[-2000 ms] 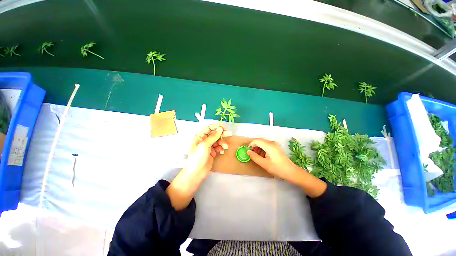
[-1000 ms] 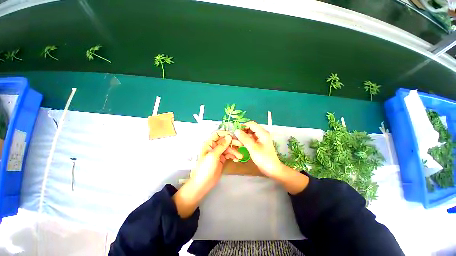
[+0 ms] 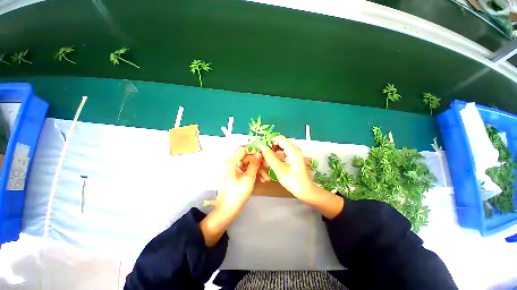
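Observation:
A green leaf sprig (image 3: 261, 131) stands upright, leaves up, above my fingertips. My left hand (image 3: 239, 174) pinches its lower end. My right hand (image 3: 288, 169) touches my left hand, its fingertips closed at the base of the leaves; whether it holds a separate small piece is hidden. Below the hands, a bright green dish (image 3: 273, 174) shows in part on a brown cardboard pad (image 3: 275, 190), mostly covered by the hands. A loose foliage pile (image 3: 391, 170) lies to the right of the pad.
Spaced sprigs lie on the dark green belt (image 3: 295, 62) beyond the table strip. A blue bin (image 3: 462, 170) stands at right with greenery, another blue bin (image 3: 31, 130) at far left. A small tan square (image 3: 185, 140) and a thin dark stem (image 3: 83, 193) lie left on the white cover.
My right hand has moved from the green dish to my left hand and the sprig's base. Over the last second both hands stay together. The sprigs on the belt have shifted right.

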